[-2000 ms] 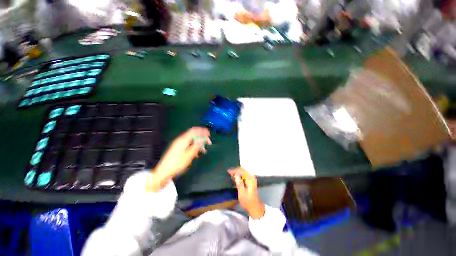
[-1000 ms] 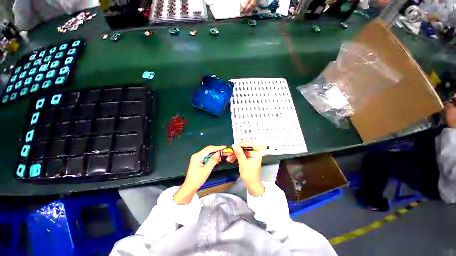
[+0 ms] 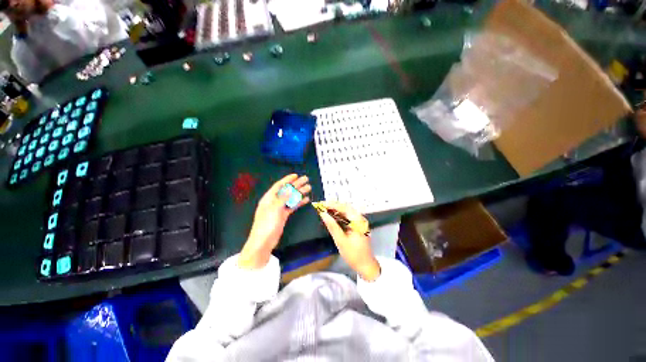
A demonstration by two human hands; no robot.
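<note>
My left hand is palm up with a teal housing on its fingers, left of the white parts sheet's lower edge. My right hand holds a yellow hand tool with a dark end, its tip close to the housing but not clearly touching. The white parts sheet bears rows of tiny dark marks. The blue parts bin stands at the sheet's left. Red small parts lie loose on the green bench. The tool's exact contact is too small to tell.
A black blister tray with a few teal pieces lies left; a filled one lies beyond. A single teal piece lies behind the tray. A clear bag and cardboard sheet are right. An open carton is below the bench edge.
My hands were together on the tool a second ago; now they are apart. The left palm has turned up and shows the housing; the tool now slants in my right hand. The view has shifted.
</note>
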